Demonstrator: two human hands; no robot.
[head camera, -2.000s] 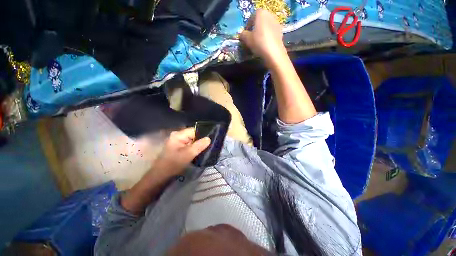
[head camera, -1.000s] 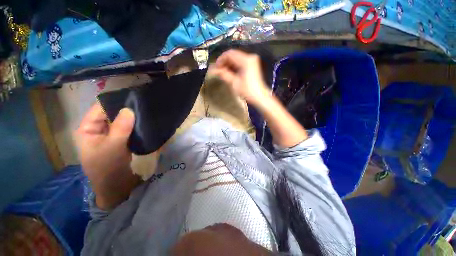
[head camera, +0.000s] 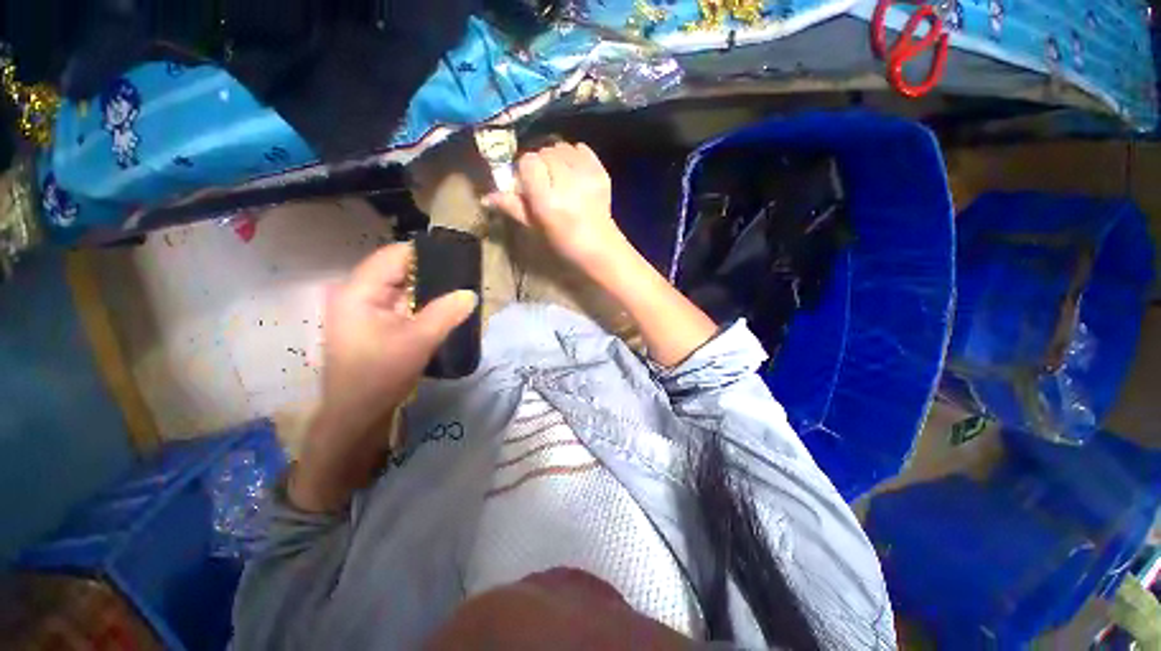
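Note:
My left hand (head camera: 382, 324) grips a black panel (head camera: 451, 305) over the lap, thumb on its near face. The panel looks narrow and upright from here, with a thin gold line at its left edge by my fingers. My right hand (head camera: 562, 197) is at the small pale jig (head camera: 498, 148) at the table edge, its fingers curled beside it. Whether a slider is between the right fingertips is too small to tell. The right hand does not touch the panel.
Red-handled scissors (head camera: 912, 48) and a gold slider pile (head camera: 726, 13) lie on the blue cartoon table cover (head camera: 191, 112). Black panels (head camera: 337, 83) overhang the table at left. A blue bin (head camera: 891, 293) with black pieces stands right of the knees. Crinkled clear plastic (head camera: 643, 76) is at the table edge.
My right hand has come from the slider pile to the jig. My left hand moved the panel left, then back slightly right, and the panel now looks narrower than the wide shape seen a second ago.

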